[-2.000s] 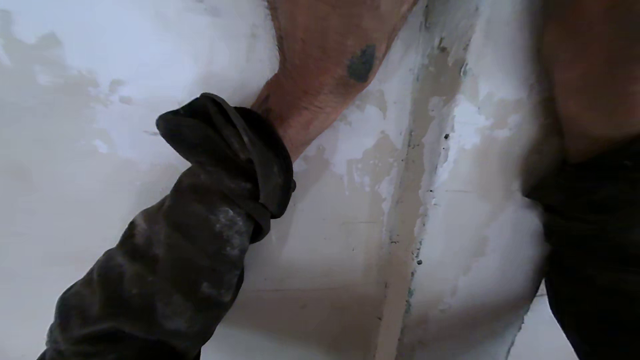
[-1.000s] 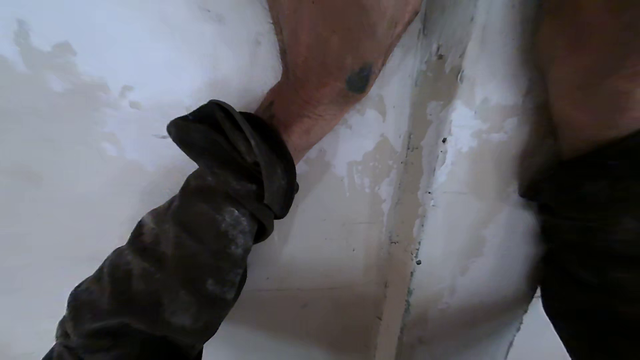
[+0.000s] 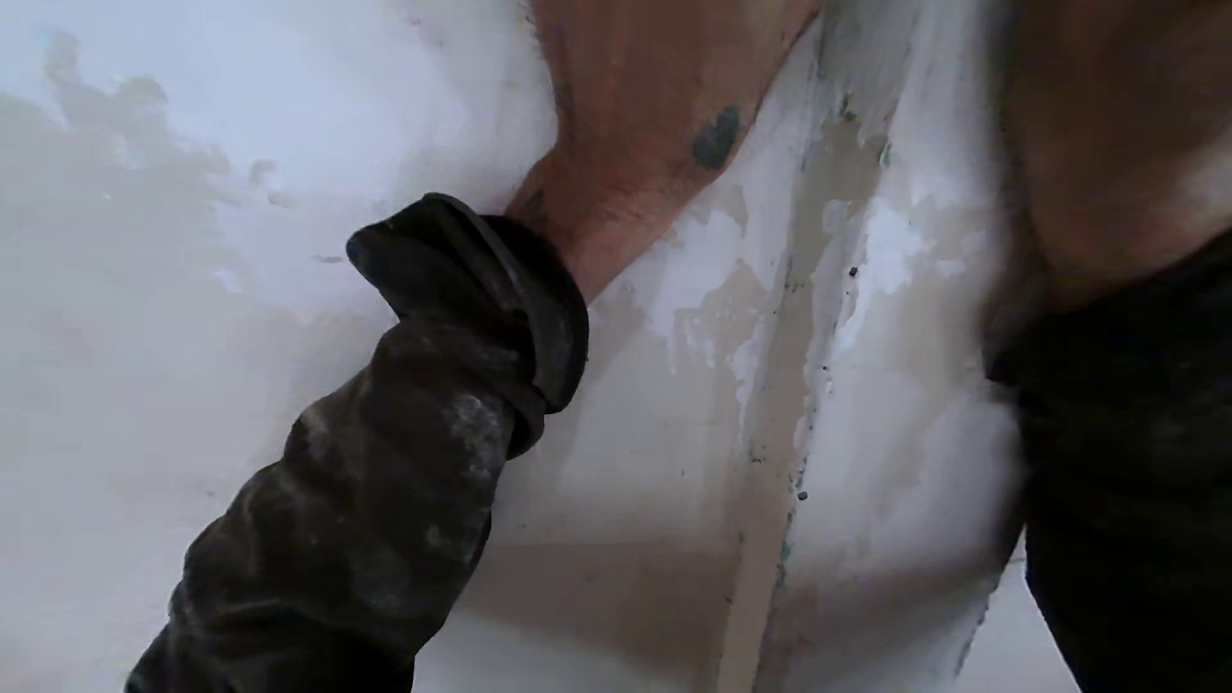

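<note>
My left hand (image 3: 664,87) reaches up to the top edge of the view, its back showing a dark grey-green spot. Its fingers lie outside the frame, so what it holds or touches is hidden. A rolled, dark sleeve (image 3: 385,481) with pale dusty smears covers that forearm. At the upper right, blurred, is the lower part of my right hand or wrist (image 3: 1116,144), cut off by the frame, above another dark sleeve (image 3: 1136,462). Between the two arms runs a beige seam (image 3: 770,481) in a plastered surface (image 3: 626,472).
White filler (image 3: 712,250) lies in ragged patches over the beige surface beside the seam. Small dark holes and specks (image 3: 803,496) follow the seam's right side. A rough edge (image 3: 984,616) shows at the lower right, near the right sleeve.
The left sleeve's cuff has shifted slightly to the right. Both arms otherwise keep nearly the same position.
</note>
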